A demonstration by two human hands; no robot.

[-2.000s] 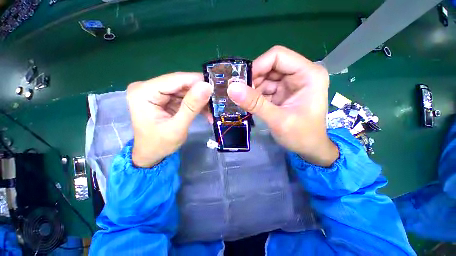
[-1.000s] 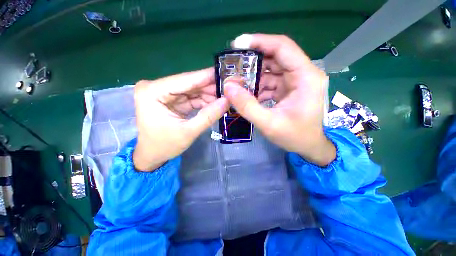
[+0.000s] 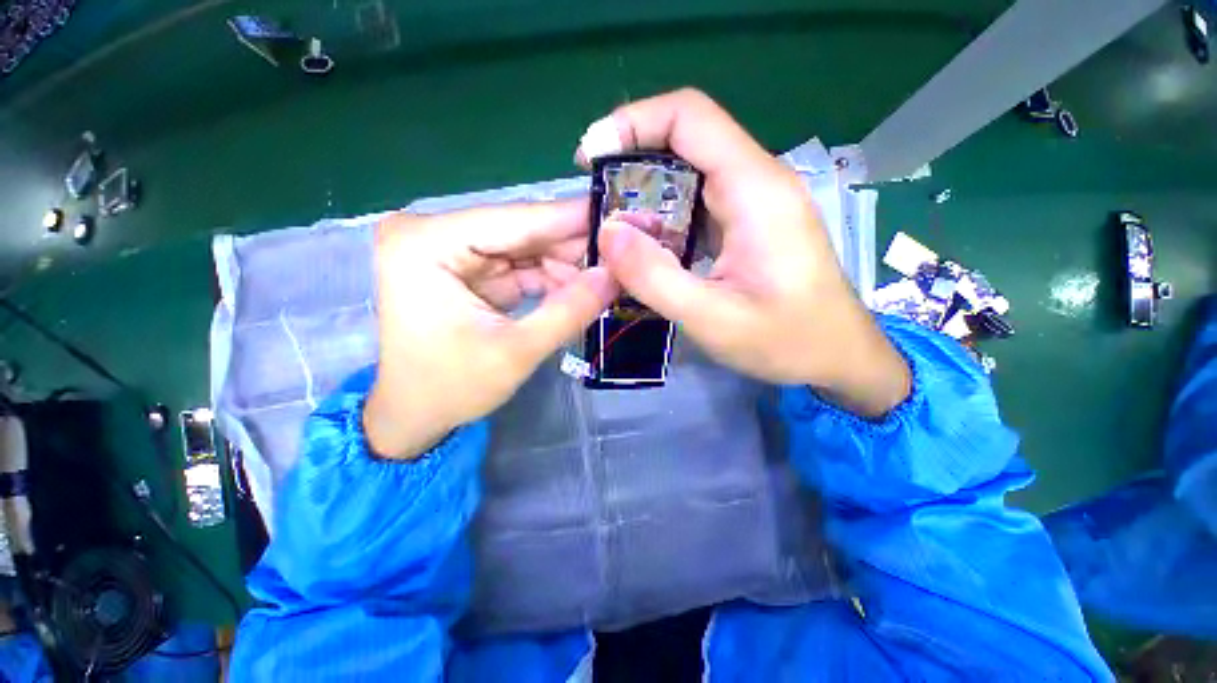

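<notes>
A black phone housing (image 3: 694, 220) is held upright over the tray, with a silvery main board (image 3: 646, 191) in it. A dark LCD screen module (image 3: 633, 350) with a bright white edge shows at its lower end. A thin red wire crosses the screen. My left hand (image 3: 487, 300) grips the left side, its thumb low on the board. My right hand (image 3: 747, 247) holds the right side, thumb on the board, a white-capped fingertip at the top left corner. The flex cable is mostly hidden by my thumbs.
A greyish blister tray (image 3: 534, 534) lies beneath my hands. Loose board-and-screen assemblies (image 3: 945, 291) lie right of it. A grey post (image 3: 1001, 87) slants at upper right. Part-built phones (image 3: 1136, 274) lie along the green surface. A fan (image 3: 104, 607) stands lower left. Another person's blue sleeve (image 3: 1148, 560) shows at right.
The housing has moved slightly right. My left hand has moved right, its thumb lower on the board. My right hand's white-capped finger has come round to the housing's top left corner.
</notes>
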